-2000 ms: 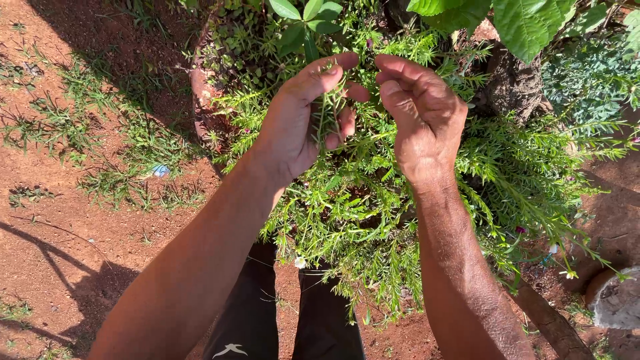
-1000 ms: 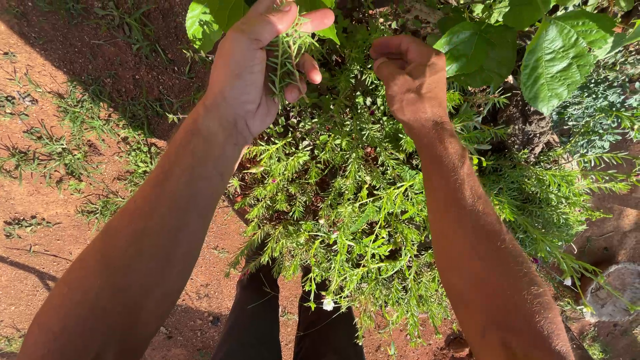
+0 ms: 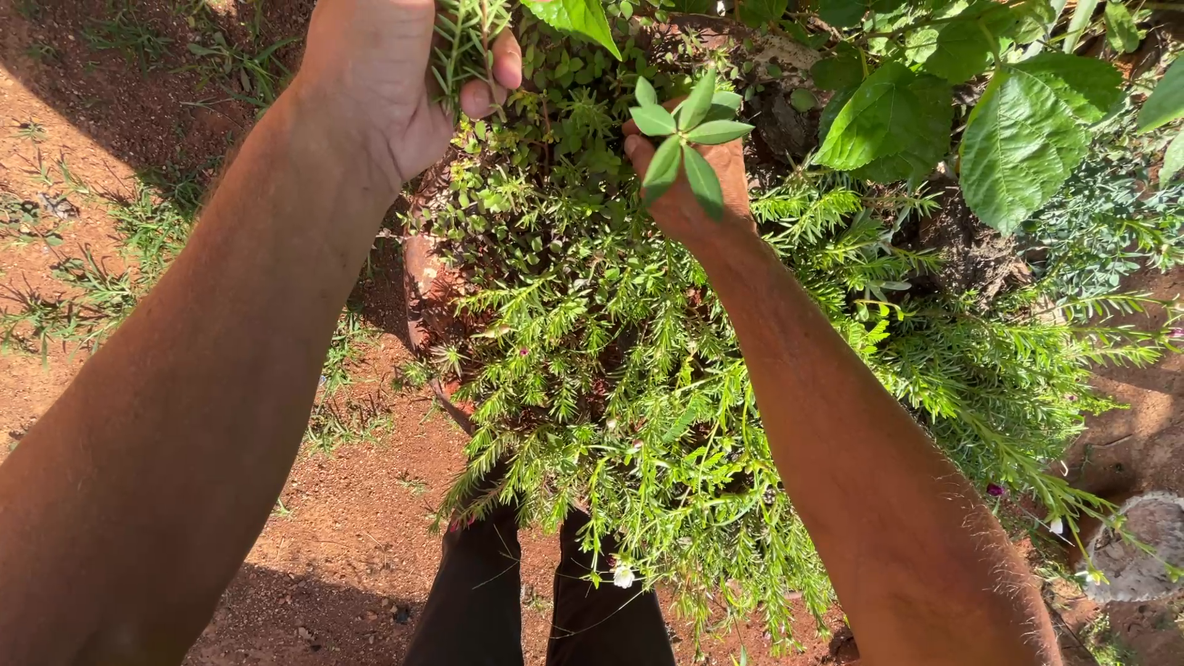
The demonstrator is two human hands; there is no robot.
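Note:
My left hand (image 3: 398,88) is at the top left of the view, partly cut off by the upper edge, and holds a small bunch of needle-leaved green sprigs (image 3: 465,42). Right of it, my right hand (image 3: 689,185) reaches in among the plants; a whorl of smooth green leaves (image 3: 683,139) covers much of it, and its fingertips are mostly hidden. Below both hands spreads a dense, low, needle-leaved plant (image 3: 638,398) with a white flower (image 3: 623,575) near its lower edge.
Broad-leaved foliage (image 3: 1022,139) hangs at the upper right. The planter's rim (image 3: 421,277) shows left of the plants. Reddish soil (image 3: 361,499) with grass tufts lies at the left. My trousered legs (image 3: 472,592) stand below. A round, pale-edged object (image 3: 1138,550) is at the lower right.
The view has shifted. My hands, close together two seconds ago, are now farther apart. The sprigs remain in my left hand, while my right hand is now partly behind the smooth leaves.

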